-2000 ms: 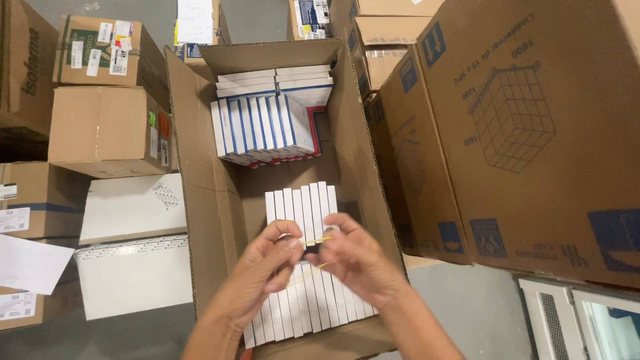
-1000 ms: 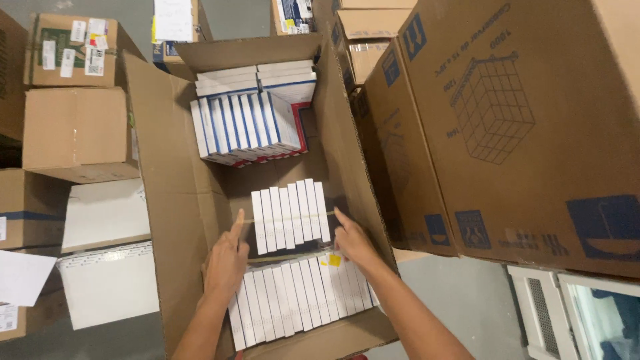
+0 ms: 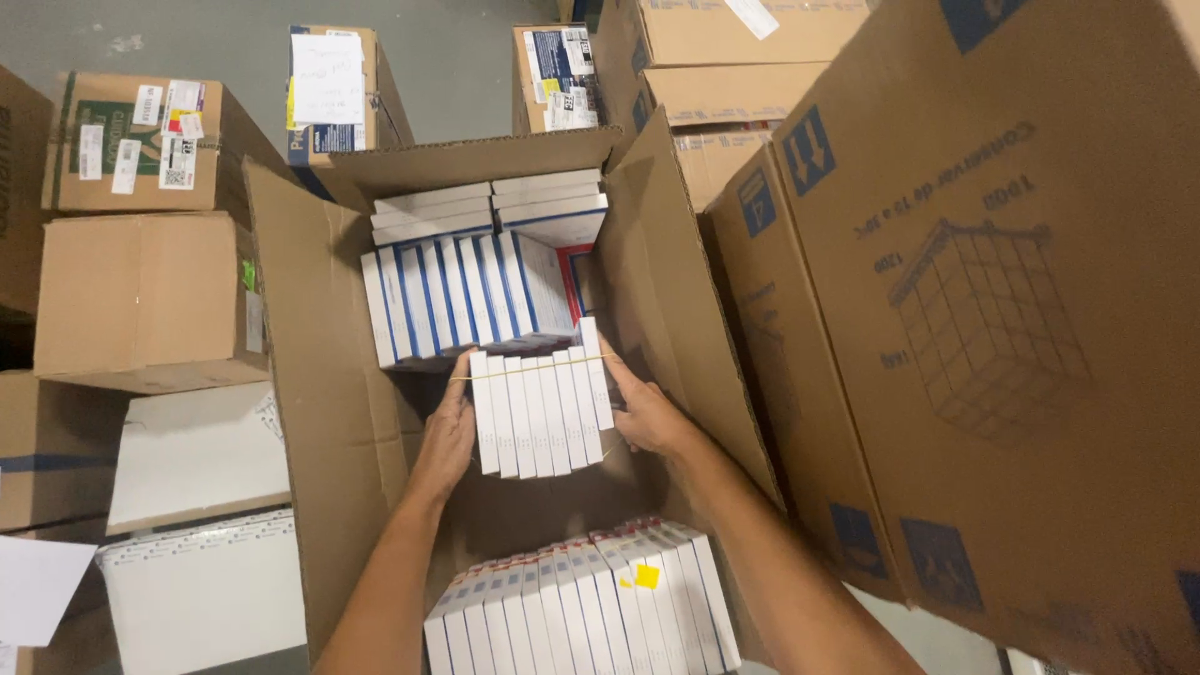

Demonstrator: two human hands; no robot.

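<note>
Between my left hand (image 3: 452, 431) and my right hand (image 3: 642, 403) is a bundle of thin white boxes (image 3: 539, 412), pressed at both ends. A yellowish rubber band (image 3: 525, 368) runs across the upper part of the bundle. The rightmost box stands higher than the others. The bundle is over the middle of a large open cardboard box (image 3: 337, 403). Beyond it, inside the carton, white boxes with blue edges (image 3: 450, 291) stand in a row, with flat stacks behind. A nearer row of white boxes (image 3: 581, 609) carries a yellow sticker (image 3: 647, 576).
A tall printed carton (image 3: 937, 328) stands close along the right side. Stacked cardboard boxes (image 3: 141, 295) and white cartons (image 3: 206, 600) line the left. Beyond the far flap are a box with a paper on it (image 3: 328, 84) and another labelled box (image 3: 553, 75).
My hands and the banded bundle have moved away from the near row, toward the far row. Two seconds ago my fingers were together at the yellowish band, above the white boxes.
</note>
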